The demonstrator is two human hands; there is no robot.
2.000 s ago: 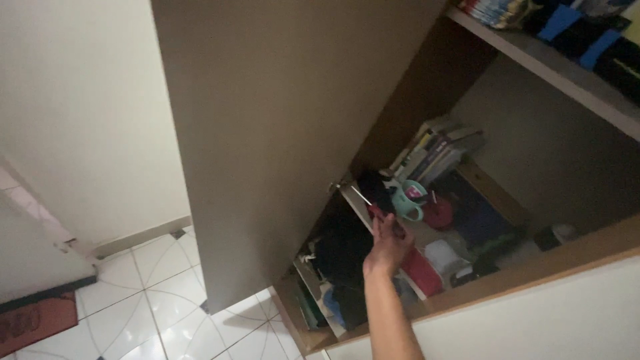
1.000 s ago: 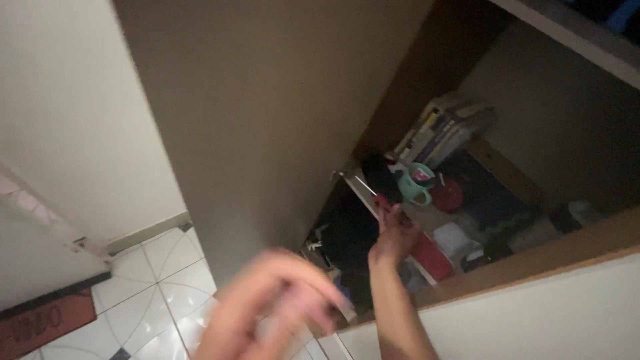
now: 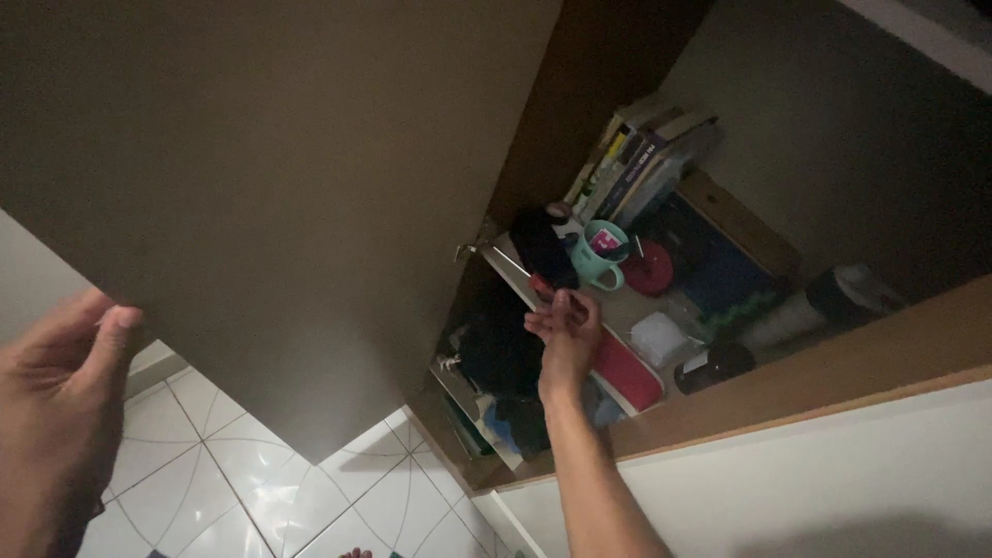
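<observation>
My right hand is closed round the red handle of a screwdriver, whose thin metal shaft points up and left toward a metal hinge on the cabinet door. Whether the tip touches the hinge is hard to tell. At the far left, my left hand grips the outer edge of that door between thumb and fingers. The door stands swung out from the cabinet. Just beyond my right hand, a mint green mug with small items in it stands on the shelf.
Books lean at the back of the shelf. A red round object, a red flat case, a clear plastic bag and a dark round container lie nearby. Dark cloth fills the compartment below. White tiles cover the floor.
My left hand was blurred in the lower middle one second ago and is now at the door's edge on the left. My right hand keeps holding the screwdriver near the hinge.
</observation>
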